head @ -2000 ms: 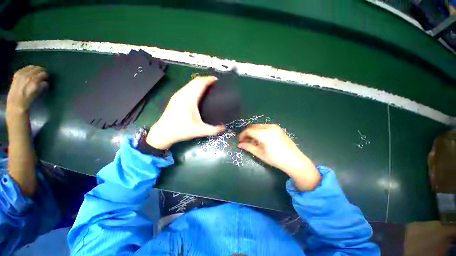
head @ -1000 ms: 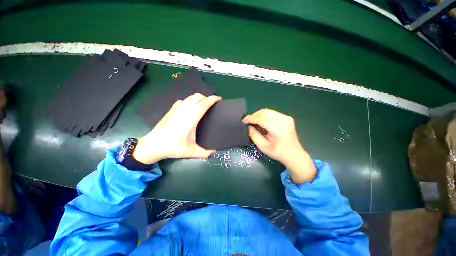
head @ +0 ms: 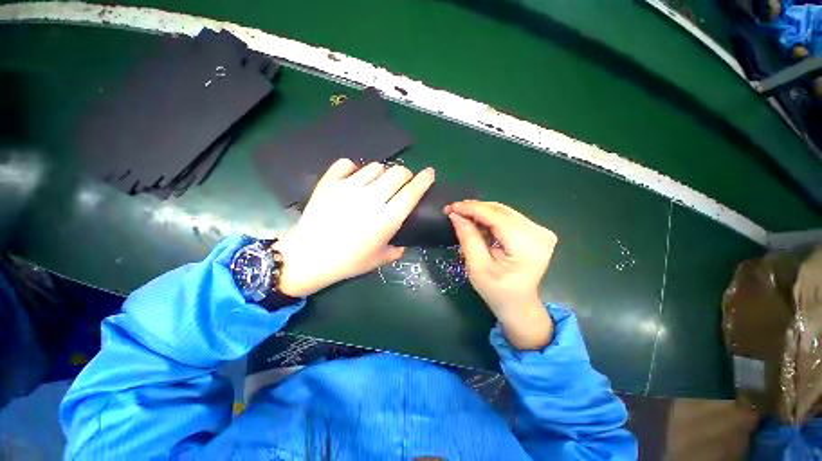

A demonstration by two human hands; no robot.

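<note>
A black panel (head: 431, 216) lies partly under my left hand (head: 356, 225), which rests over it and holds it. My right hand (head: 496, 243) has thumb and forefinger pinched together at the panel's right edge; anything between the fingertips is too small to tell. Silver metal rings (head: 419, 273) lie scattered on the green bench below the panel, between my hands. More black panels (head: 311, 144) lie just above and left of my left hand, with a few rings near my fingers.
A fanned stack of black panels (head: 180, 117) lies at upper left, with rings on top. A yellow item (head: 338, 100) lies near the white strip (head: 532, 140). Stray rings (head: 624, 256) lie at right. A brown taped parcel (head: 766, 315) is at the right edge. A blue-sleeved person (head: 800, 27) shows top right.
My left hand has flattened over the black panel, which was held raised and now lies lower. My right hand stays pinched near its right edge. The neighbour's arm at left has gone from view.
</note>
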